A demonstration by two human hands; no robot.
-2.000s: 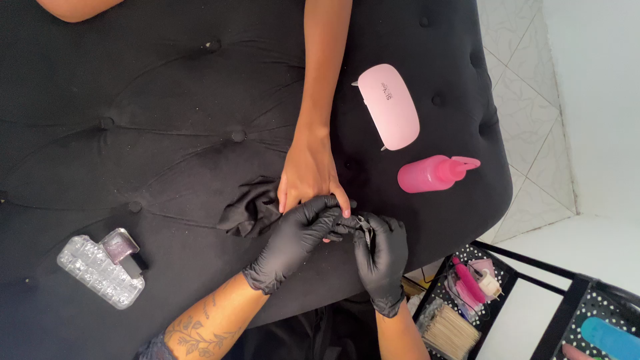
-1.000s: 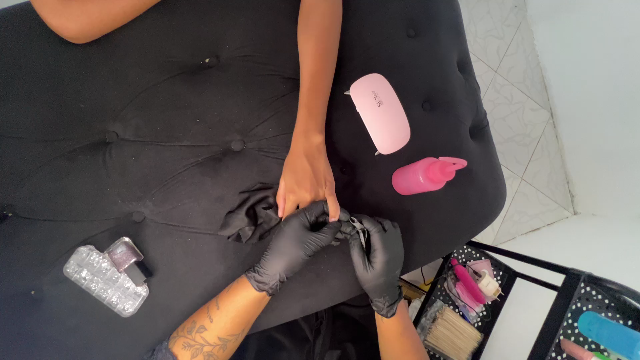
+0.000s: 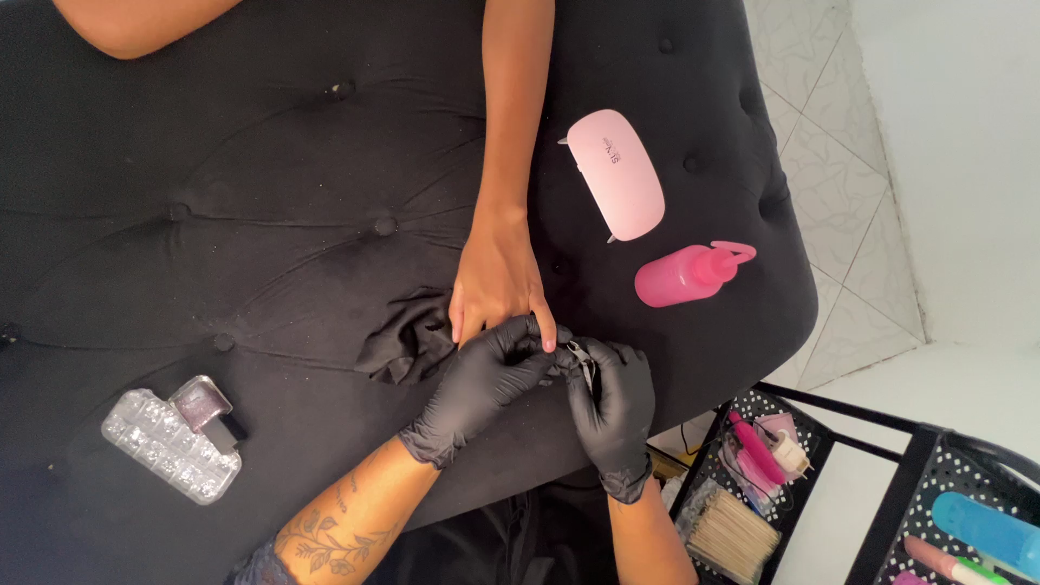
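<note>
My left hand [image 3: 487, 378], in a black glove, holds the fingers of another person's hand [image 3: 500, 276], which lies back up on the black tufted surface. In my right hand [image 3: 613, 394], also gloved in black, is a small metal tool, probably cuticle nippers [image 3: 583, 361], with its tip at the held fingers. My fingers partly hide the fingertip there. A crumpled black cloth [image 3: 410, 337] lies beside the other person's hand. Up and to the right are a pink nail lamp [image 3: 617, 175] and a pink squeeze bottle [image 3: 682, 276] with a bent spout.
On the tufted upholstered surface [image 3: 309, 284], at the left, a clear compartment case [image 3: 171, 447] touches a nail polish bottle [image 3: 201, 404]. A black trolley at the lower right holds wooden sticks [image 3: 731, 536], a magenta tool [image 3: 756, 447] and a blue item [image 3: 987, 524]. Another person's bent arm [image 3: 138, 24] rests at the top left.
</note>
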